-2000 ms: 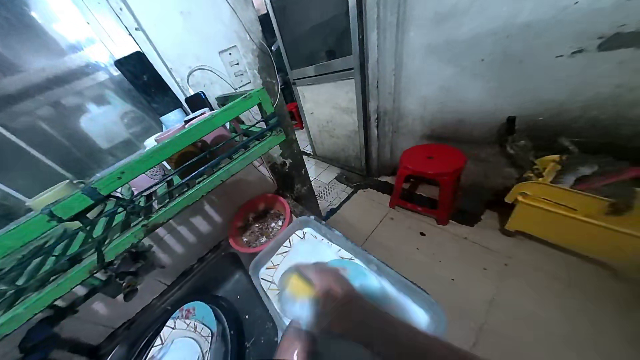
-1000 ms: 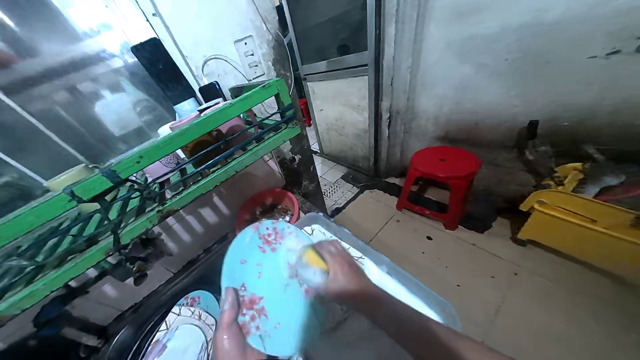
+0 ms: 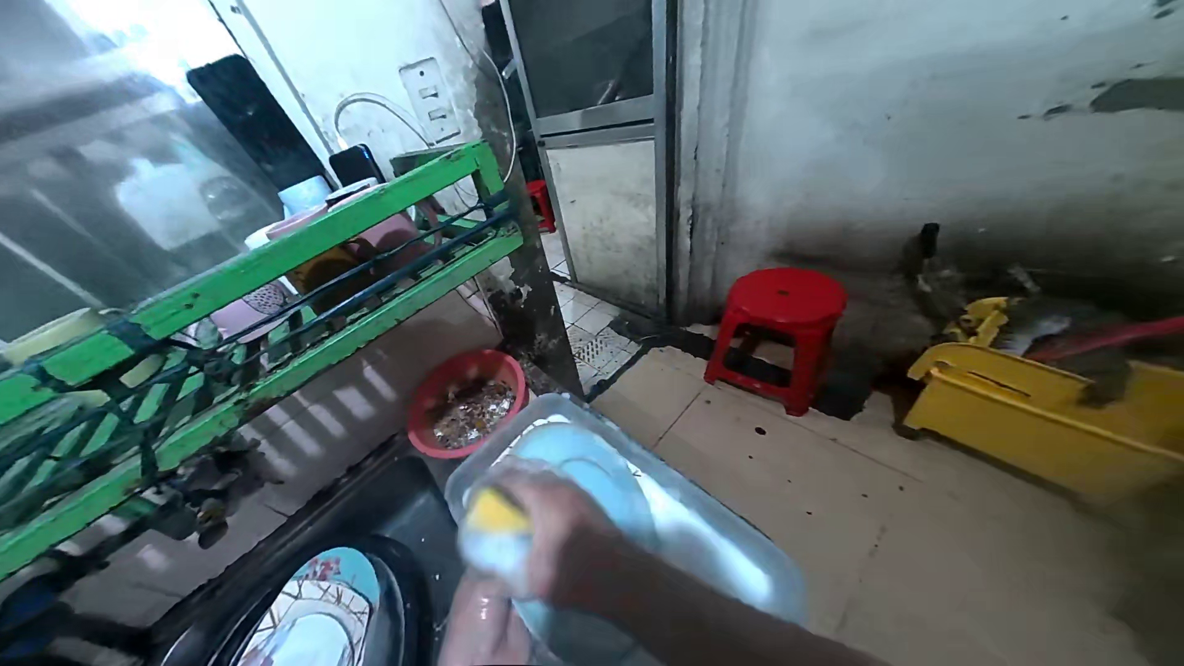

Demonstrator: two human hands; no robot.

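Observation:
My right hand is closed around a blurred yellow sponge with foam about it. It is over a clear plastic tub in which light blue plates lie. Below it, my left hand is wet and partly cut off by the frame's bottom edge; its fingers are hidden, so its hold cannot be made out. At the lower left, a black basin holds stacked plates, among them a patterned white plate and a blue one with a floral print.
Beyond the tub stands a red bowl of food scraps. A green rack with cups crosses the left side. On the tiled floor are a red plastic stool and, at the right, a yellow mop bucket. A door is at the back.
The blue plate with pinkish marks, held up in my left hand a second ago, is no longer raised. Both hands are lower, and blue plates show in the tub.

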